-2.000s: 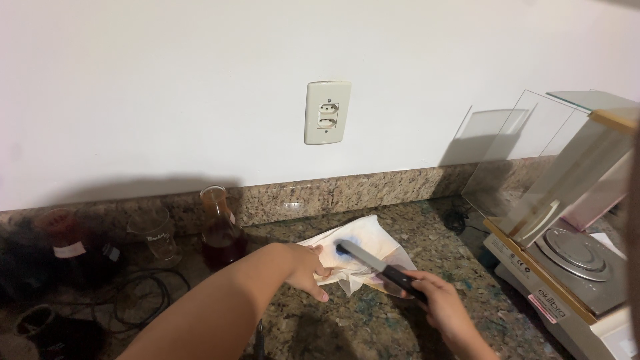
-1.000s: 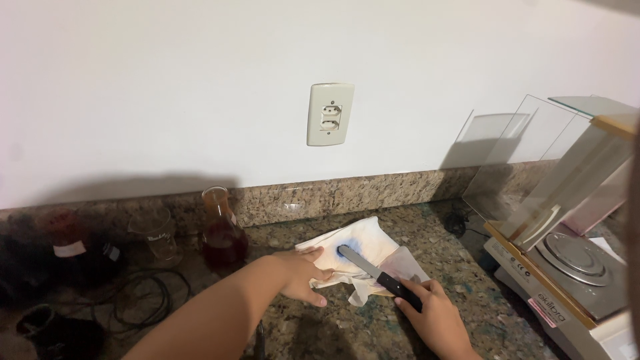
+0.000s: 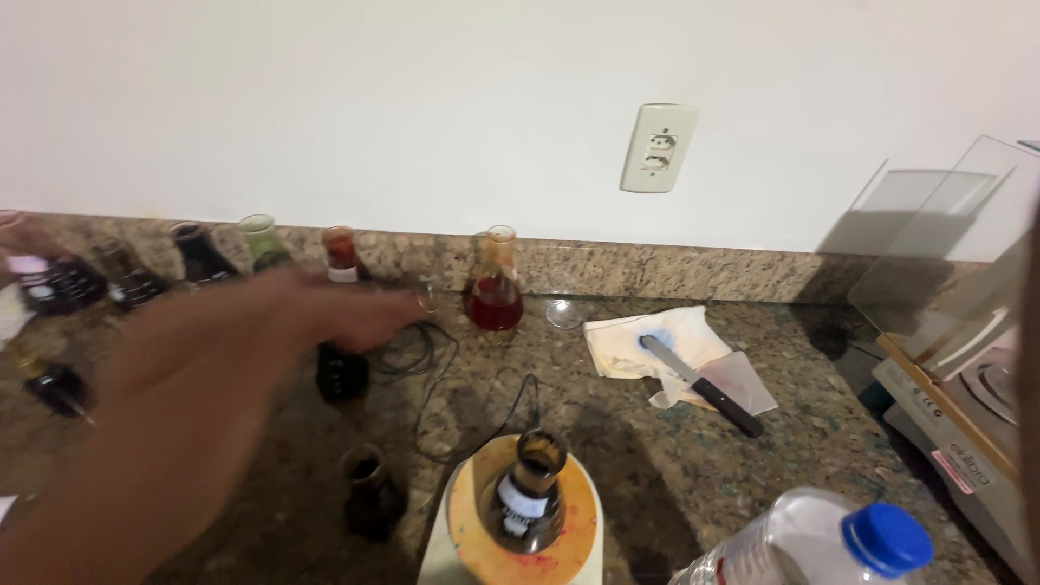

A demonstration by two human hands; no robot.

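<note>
My left hand (image 3: 345, 305), blurred by motion, reaches in from the lower left over the dark flasks. Its fingertips are beside a small clear glass vessel (image 3: 428, 292); whether they touch it or hold anything cannot be told. My right hand is out of view. A black-handled knife (image 3: 703, 383) lies with its blade on a folded, stained white cloth (image 3: 670, 337). An Erlenmeyer flask of red liquid (image 3: 497, 302) stands near the backsplash. Nearer, a labelled flask of dark liquid (image 3: 526, 512) stands upright on a round orange-stained plate (image 3: 577, 516) of a white device.
Several flasks, including a green-necked one (image 3: 262, 240) and a red-necked one (image 3: 340, 253), line the back left. A black cable (image 3: 431, 390) loops across the counter. A blue-capped plastic bottle (image 3: 780, 536) is at the lower right, near a glass-sided balance (image 3: 951, 422).
The knife has been let go and lies on the cloth, and my right hand has left the view. My left hand has moved off the cloth to the left. The view has shifted.
</note>
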